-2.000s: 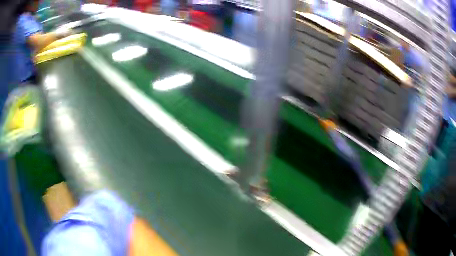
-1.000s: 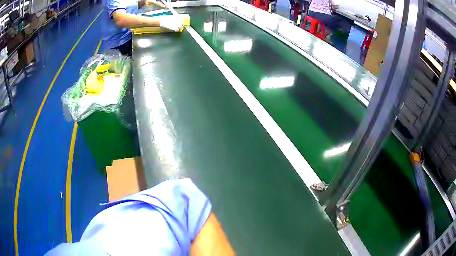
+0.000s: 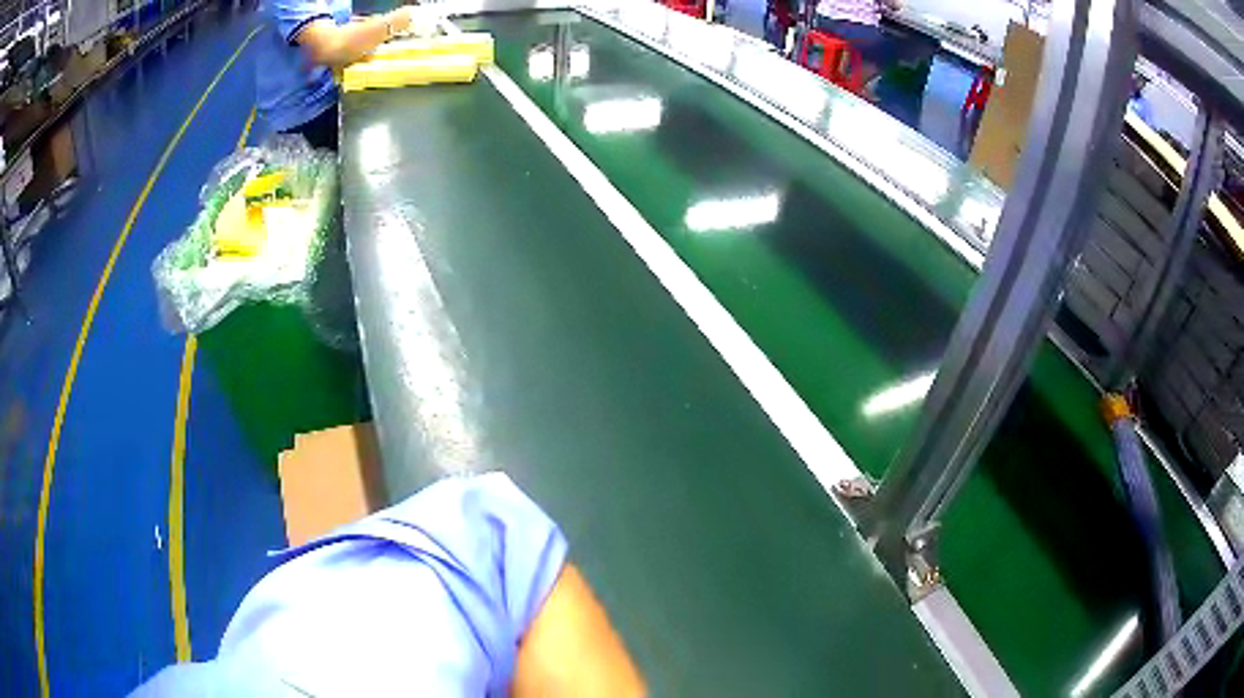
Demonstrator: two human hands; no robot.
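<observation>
The dark green side bench (image 3: 546, 341) lies nearest in front of me, with a white metal edge along the conveyor. My blue left sleeve and a bit of bare forearm come in at the bottom, over the bench's near end. My left hand is cut off below the picture's edge, and my right hand is not in view. Part of the label strip (image 3: 1201, 634), white with rows of small dark marks, shows at the bottom right corner. What either hand holds cannot be seen.
The green conveyor belt (image 3: 819, 286) runs beyond a grey aluminium post (image 3: 1010, 273). A dark blue tube (image 3: 1143, 511) crosses the belt at right. A green bin (image 3: 280, 375) with a clear bag and brown cardboard (image 3: 330, 484) stand at left. A coworker stands by yellow pieces (image 3: 416, 63).
The view was blurred and turned more to the right two seconds ago. Since one second ago it has shifted slightly, and the coworker's gloved hand has left the yellow pieces.
</observation>
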